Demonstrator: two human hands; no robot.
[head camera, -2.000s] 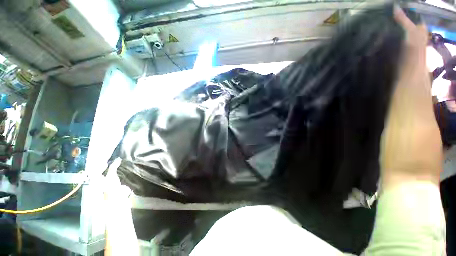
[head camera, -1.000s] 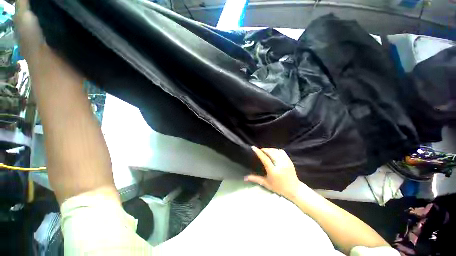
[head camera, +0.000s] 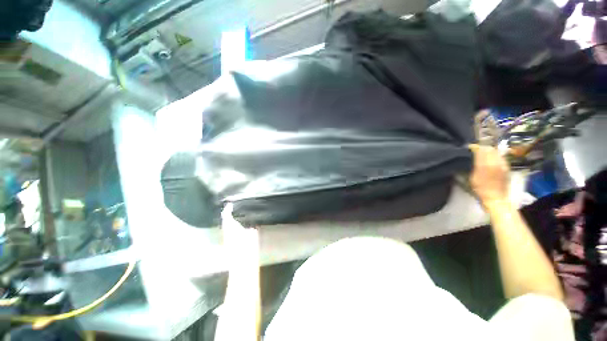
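Note:
The black garment lies stretched across the dark padded board, whose rounded end shows bare at the left. Creases fan out from its right front edge. My left hand, washed out by glare, is at the garment's left front corner and pinches it. My right hand is closed on the garment's right front edge. The iron appears to stand just right of my right hand, partly blurred among coloured lines.
The white table edge runs below the garment. A blue-white upright block stands at the back. A yellow hose curves at the lower left. Pink-and-black cloth hangs at the right. Dark cloth lies at the upper right.
The garment, lifted high at the left a second ago, now lies flatter on the board. My left hand has come down to its front corner. My right hand grips farther right along it.

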